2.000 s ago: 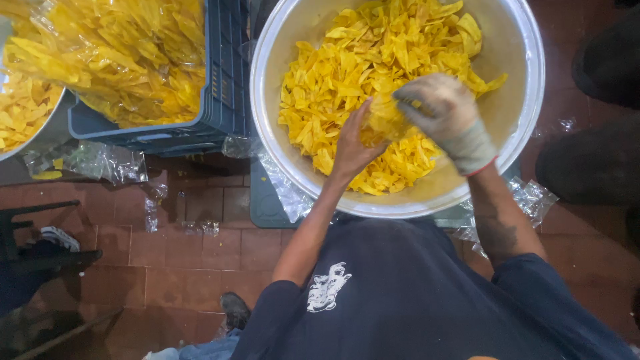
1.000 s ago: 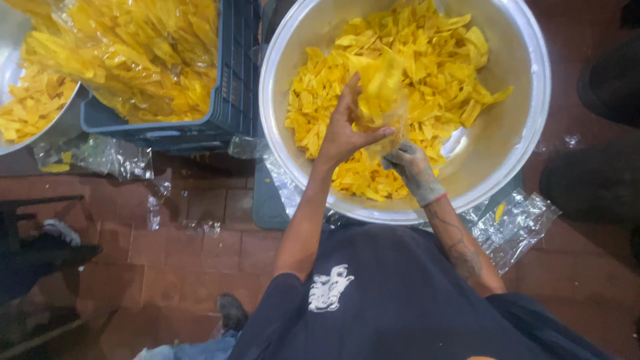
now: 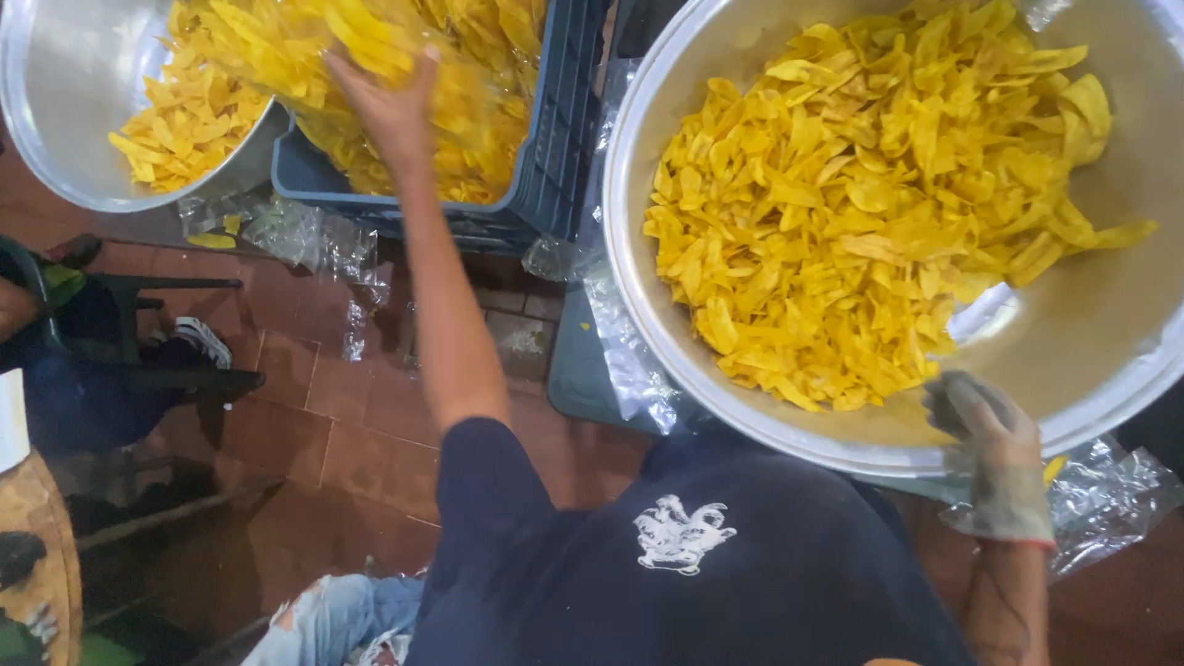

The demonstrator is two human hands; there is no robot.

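Note:
Thin yellow fried chips (image 3: 832,203) lie heaped in a large metal bowl (image 3: 638,231) in front of me. My left hand (image 3: 393,102), bare, reaches over a blue plastic crate (image 3: 398,208) at the upper left. It touches a clear plastic bag filled with chips (image 3: 370,37); blur hides whether its fingers grip the bag. Other chip-filled bags (image 3: 472,157) lie in the crate. My right hand (image 3: 985,425), in a grey glove, is at the bowl's near rim with its fingers curled, just below the heap. Whether it holds anything cannot be seen.
A second metal bowl (image 3: 55,157) with chips stands left of the crate. Clear plastic bags (image 3: 1101,509) lie below the large bowl's near right rim, others (image 3: 314,236) beside the crate. At the left are a dark chair (image 3: 176,370), a person's shoe (image 3: 203,340) and a wooden edge (image 3: 42,555).
My left hand has moved left from above the large bowl to the crate. My right hand has drawn back to the near rim. The bag held over the bowl is no longer there.

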